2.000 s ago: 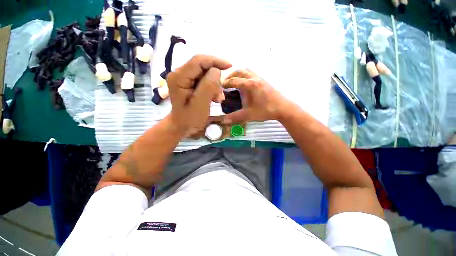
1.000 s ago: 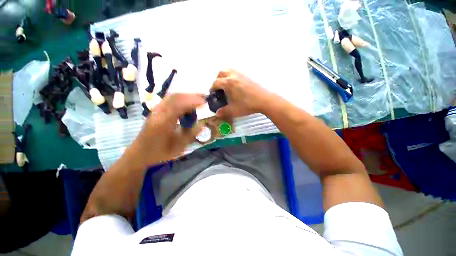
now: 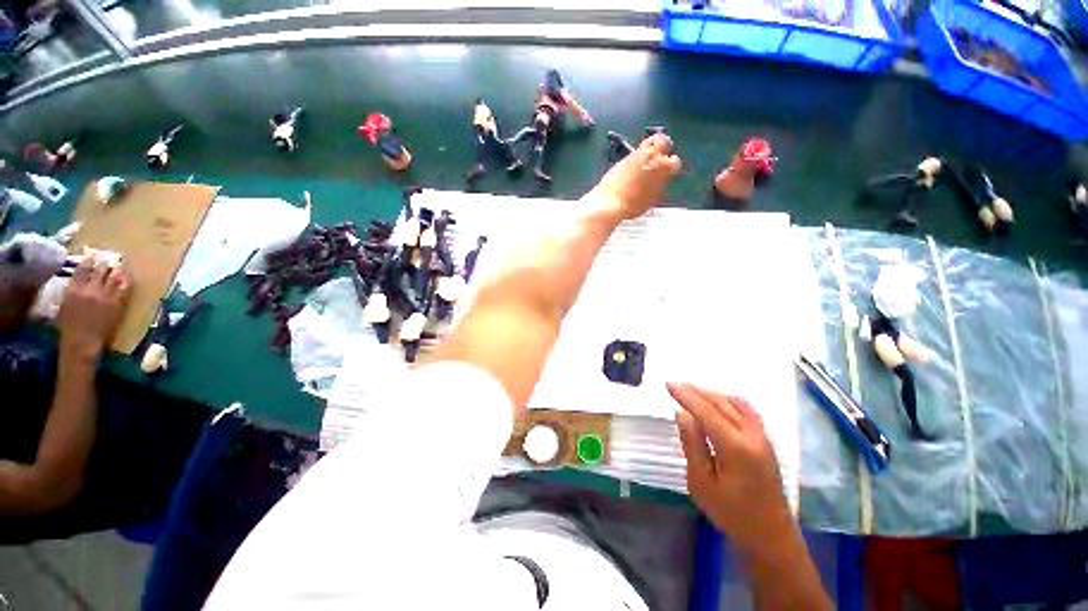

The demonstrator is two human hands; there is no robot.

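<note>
My left hand reaches across the white sheet to the dark green line. Its fingertips are at a small dark-legged figure piece; whether they grip it cannot be told. My right hand is open and empty over the mat's near right part. The black base lies flat on the sheet. The white pot and the green-rimmed pot sit side by side on the cardboard holder. Black-legged lower bodies lie piled at left, partly beside my left arm.
A heap of dark parts and a plastic bag lie left. The utility knife and sample figure lie right on plastic sheeting. Red-topped pieces stand on the line; blue bins beyond. Another person's hand is far left.
My left hand has moved from near the pots to the far line. My right hand has let go of the black base and moved right. The view has tilted up, showing the line and bins.
</note>
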